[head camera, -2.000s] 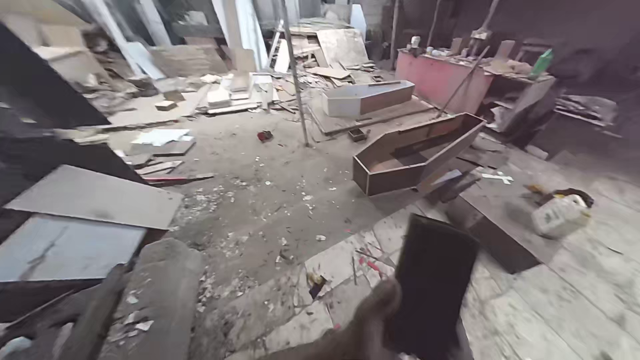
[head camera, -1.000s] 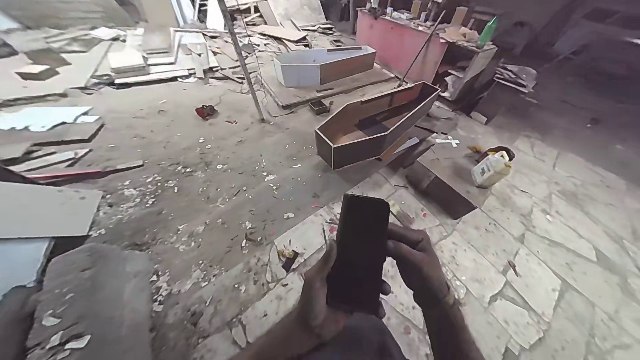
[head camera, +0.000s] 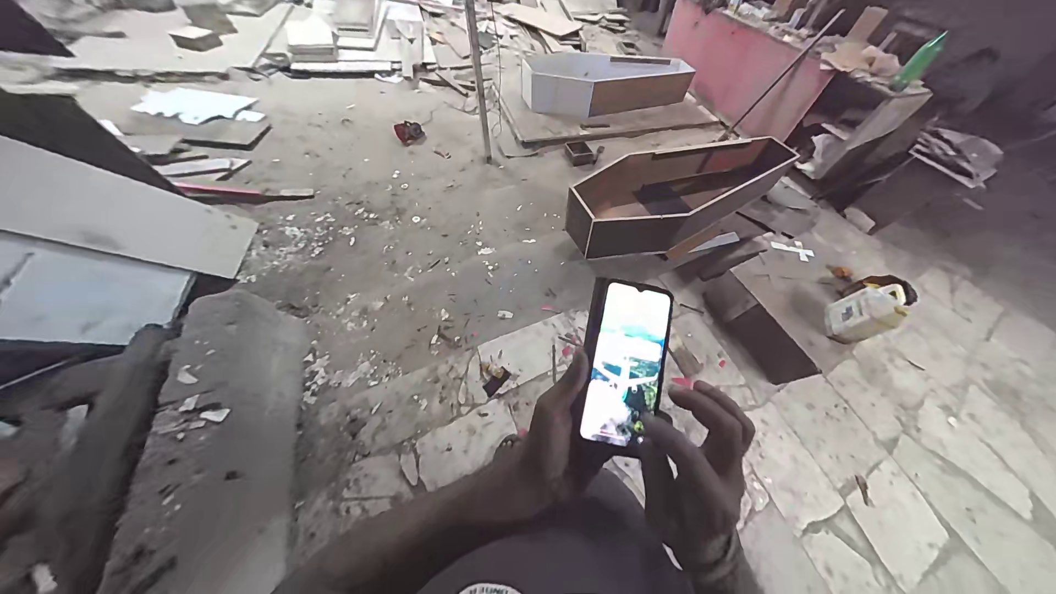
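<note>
A smartphone (head camera: 627, 363) with its screen lit stands upright in my left hand (head camera: 554, 433), whose thumb lies along the phone's left edge. My right hand (head camera: 701, 462) is at the phone's lower right, fingers apart and bent, with one fingertip over or against the bottom of the screen; whether it touches cannot be told. Beyond the phone, an open coffin-shaped wooden box (head camera: 676, 198) rests on the floor, and a second, paler one (head camera: 606, 85) lies behind it on a low board.
A dark box (head camera: 763, 330) with a white cross (head camera: 794, 250) and a plastic jug (head camera: 868, 312) stand right. A thin pole (head camera: 478, 82) rises behind. Boards (head camera: 107, 206) lean left beside a concrete block (head camera: 223, 429). A cluttered pink counter (head camera: 742, 66) stands at the back right.
The phone's screen, dark before, is now lit. My right hand, on the phone's right side one second ago, has its fingers spread near the screen's lower corner.
</note>
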